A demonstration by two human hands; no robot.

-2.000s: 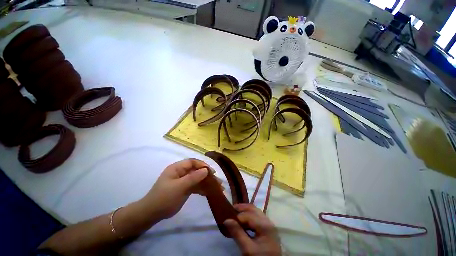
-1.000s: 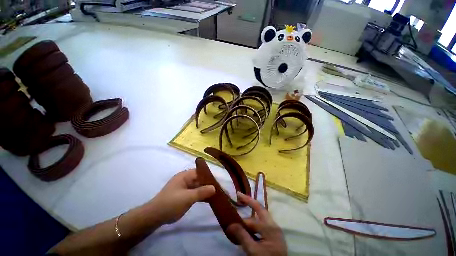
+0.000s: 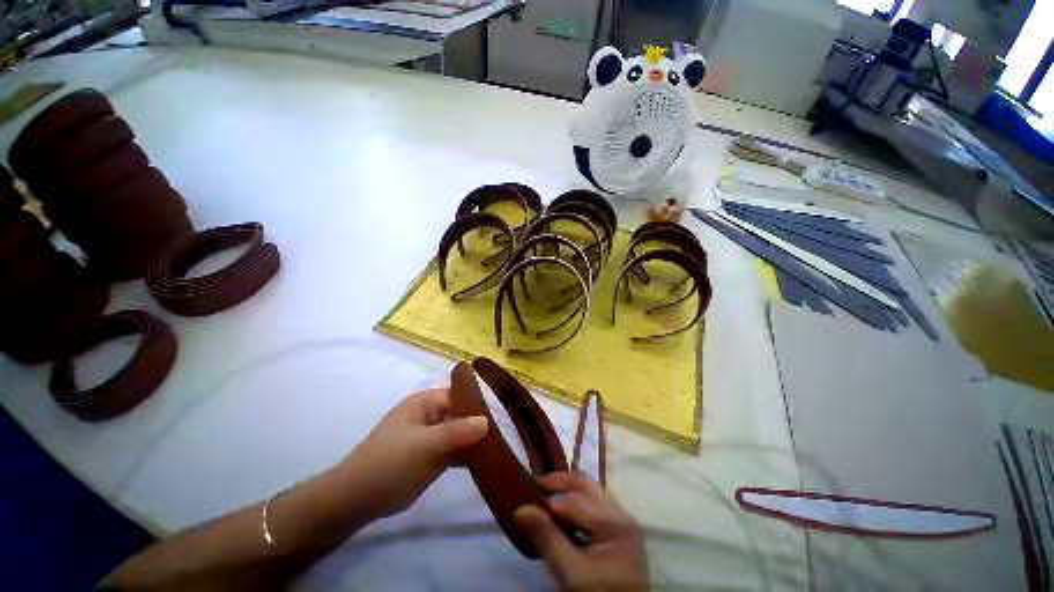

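My left hand (image 3: 422, 445) pinches the upper part of a reddish-brown leather strip (image 3: 491, 468), thumb on its outer face. My right hand (image 3: 584, 532) grips the strip's lower end, its fingers partly hiding it. The strip is bent slightly. A second brown curved strip (image 3: 522, 407) lies just behind it, its lower end hidden at my right hand. A pale strip with a brown edge (image 3: 589, 437) lies behind my right hand. Another pale pointed strip (image 3: 861, 512) lies flat to the right.
Dark brown arches (image 3: 549, 289) stand on a yellow board (image 3: 647, 387) ahead. Coiled strips (image 3: 214, 272) and tall brown stacks (image 3: 110, 185) are at left. A white panda fan (image 3: 639, 133) stands behind. Grey strips (image 3: 809, 249) fan out at right; narrow strips (image 3: 1032, 486) lie far right.
Since a second ago, the held strip has turned and bent more, and its upper tip has come close to the second strip's tip. Both hands still hold it. The view has shifted slightly.
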